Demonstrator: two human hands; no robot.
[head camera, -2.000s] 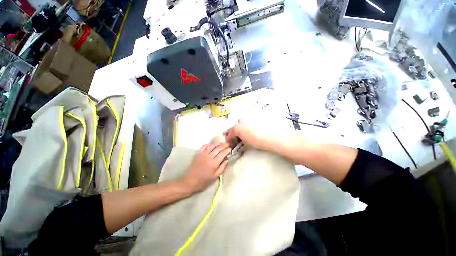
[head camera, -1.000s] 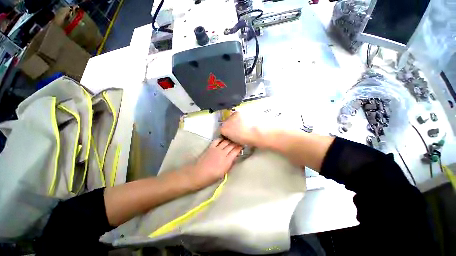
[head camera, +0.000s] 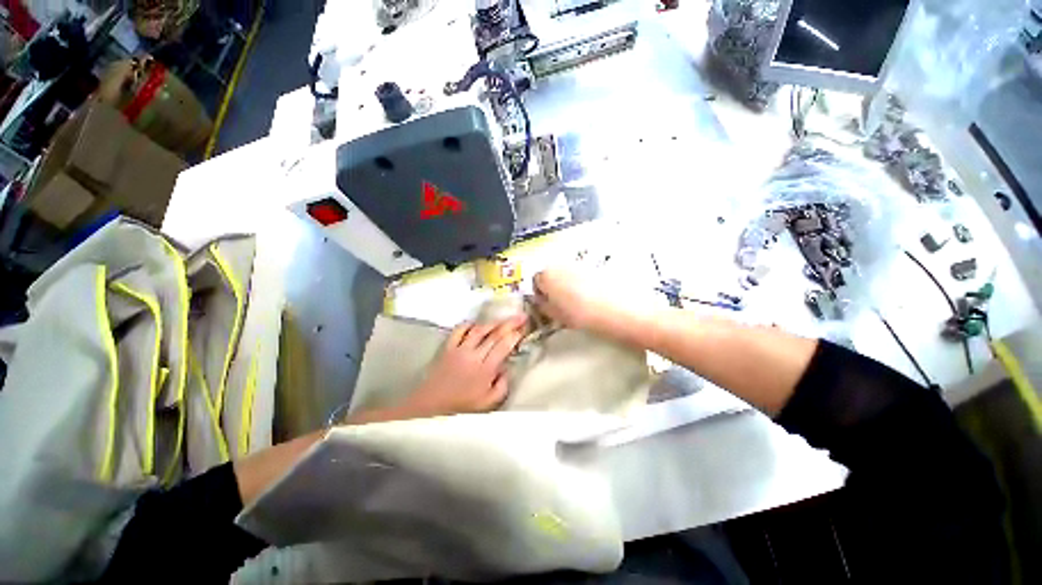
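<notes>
A beige bag body (head camera: 457, 486) lies in front of the pattern sewing machine (head camera: 429, 189), its near part folded up over my left forearm. My left hand (head camera: 474, 363) lies on the bag with fingers together, at the bag edge just in front of the yellow-brass work clamp (head camera: 499, 272). My right hand (head camera: 560, 299) pinches the bunched bag edge just right of the clamp. Its fingertips are partly hidden, and I cannot tell if a fitting is between them.
Stacked bags (head camera: 149, 354) with yellow edges lie at the left. At the right are a plastic bag of hardware (head camera: 814, 246), loose hardware (head camera: 963, 270), a thin dark tool (head camera: 697, 299) and a control panel (head camera: 840, 40). A carton (head camera: 103, 171) stands beyond the stack.
The bag's near part has folded up over my left forearm, and its long yellow strip is now hidden. My right hand has shifted slightly away from the clamp, exposing it.
</notes>
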